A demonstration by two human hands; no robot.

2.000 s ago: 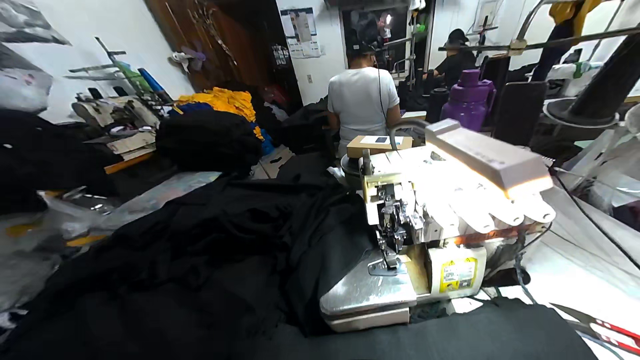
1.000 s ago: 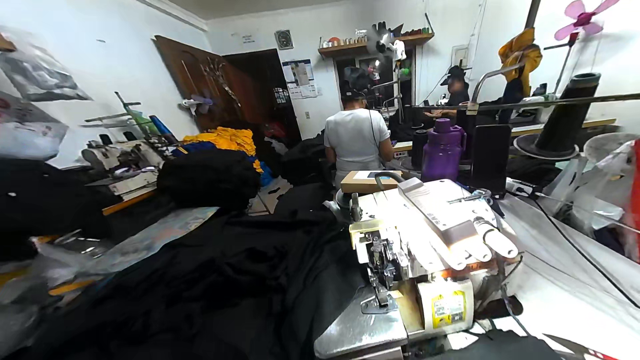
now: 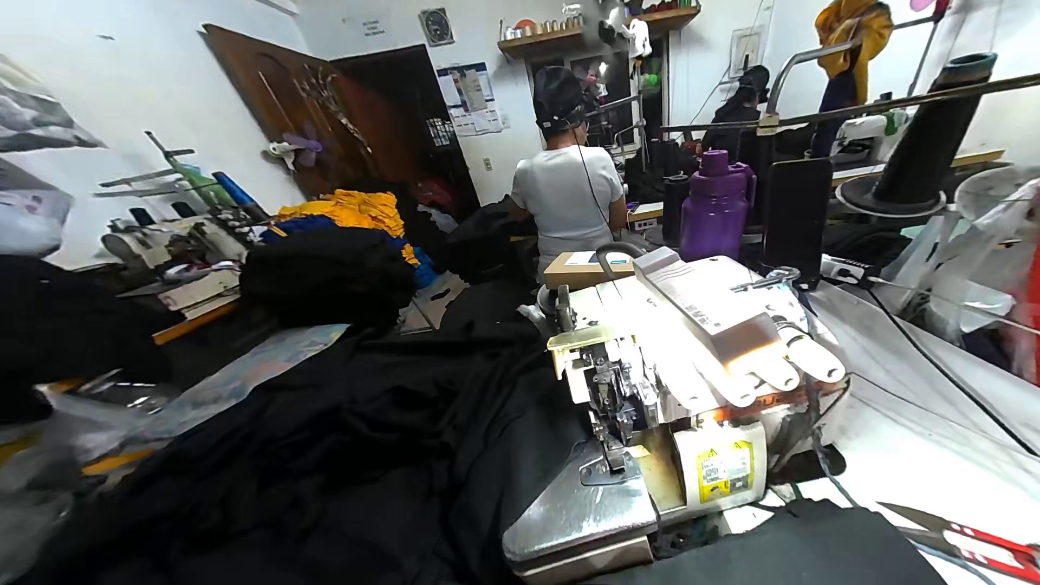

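Note:
Neither my left hand nor my right hand shows in the head view. An overlock sewing machine stands at centre right, lit brightly, with its presser foot down near the metal bed plate. Black fabric lies in loose folds to the left of the machine. A piece of dark fabric lies in front of it at the bottom edge. Red-handled scissors rest on the white table at the lower right, partly cut off by the frame.
A purple bottle and a black phone-like slab stand behind the machine. A black thread cone is at right. A cardboard box sits behind the machine head. A person in a white shirt is beyond; another person sits farther back.
The view has tilted upward, showing more of the back wall and shelf. The person in the white shirt now shows the head turned toward the right.

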